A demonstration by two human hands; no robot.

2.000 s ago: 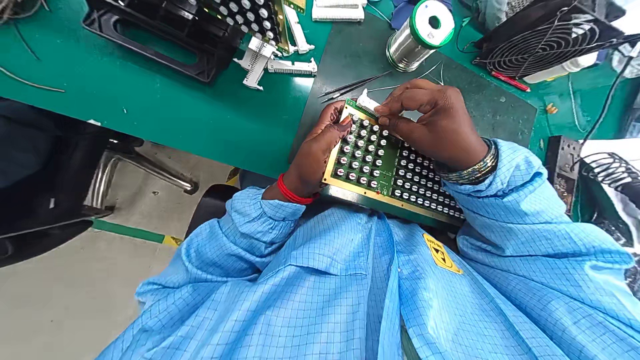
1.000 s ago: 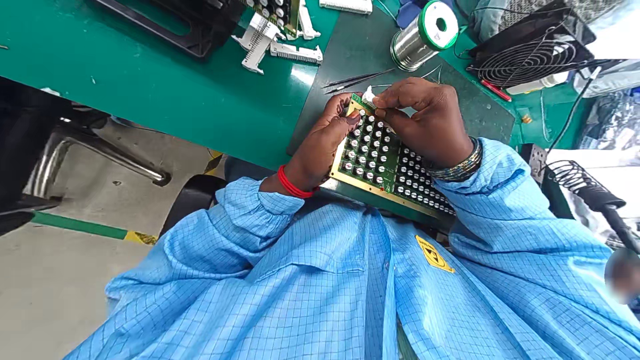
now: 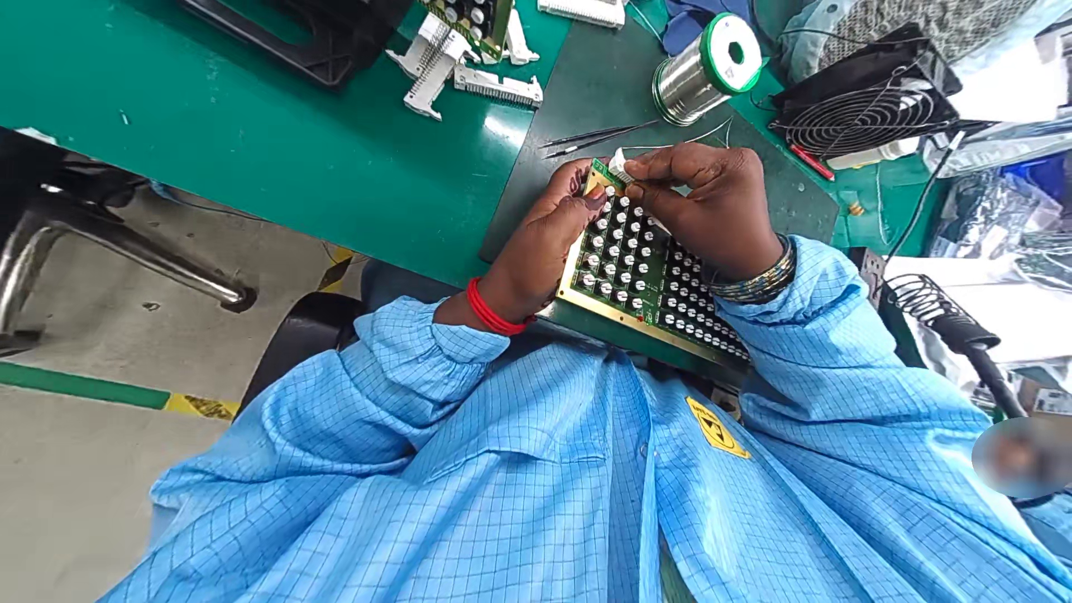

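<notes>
A green circuit board (image 3: pixel 653 310) with a gold-coloured edge and rows of white-topped round parts is tilted over the table's near edge. My left hand (image 3: pixel 548 230) grips its left upper corner, the thumb on its face. At that corner stands a white connector (image 3: pixel 620 164), partly covered by the fingers. My right hand (image 3: pixel 712 201) pinches the connector at the board's upper edge, between thumb and forefinger. Whether the connector is seated in the board cannot be told.
Tweezers (image 3: pixel 599 138) and a solder wire spool (image 3: pixel 703 71) lie beyond the board. Loose white pin connectors (image 3: pixel 498 86) are beside another board (image 3: pixel 473 21). A black fan (image 3: pixel 863 100), a red pen-like item (image 3: pixel 811 162) and a soldering iron holder (image 3: pixel 938 314) are on the right.
Both hands keep their places at the board's upper corner, with the right fingers still at the white connector. The view has shifted somewhat.
</notes>
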